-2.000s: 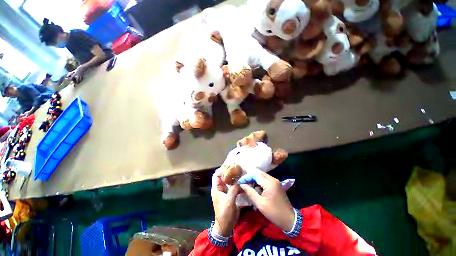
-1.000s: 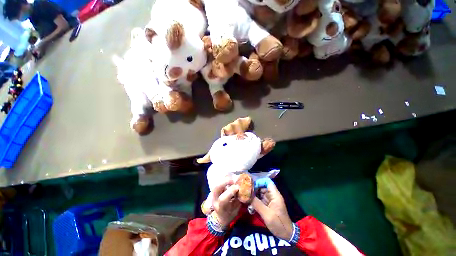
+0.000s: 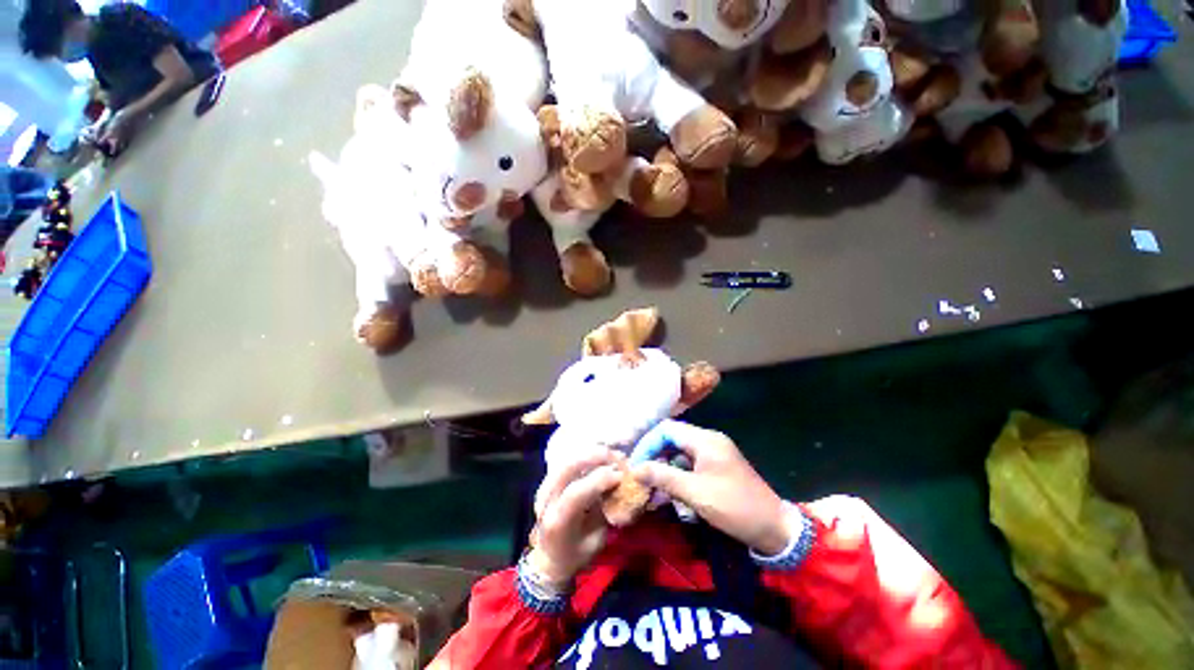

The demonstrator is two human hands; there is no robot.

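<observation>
A white plush toy (image 3: 613, 399) with brown ears lies against my body at the table's front edge, its head away from me. My left hand (image 3: 576, 508) grips the toy by its tan-brown paw (image 3: 626, 500). My right hand (image 3: 714, 487), with a light blue covering at the fingertips, is at the same paw, thumb and fingers pinched close to it. The hands hide part of the toy's body. Any needle or thread is too small to tell.
Finished plush toys (image 3: 478, 164) are heaped along the table (image 3: 864, 314). Dark slim snips (image 3: 746, 280) and white scraps lie nearer. A blue tray (image 3: 81, 314) is left. Below are a cardboard box (image 3: 314, 626), blue stool (image 3: 197, 596) and yellow sheet (image 3: 1067, 511). A person works at upper left.
Since one second ago, my right hand has moved slightly up and its fingers now come over the paw. The paw is more covered. Earlier the view turned and the toy came nearer my body.
</observation>
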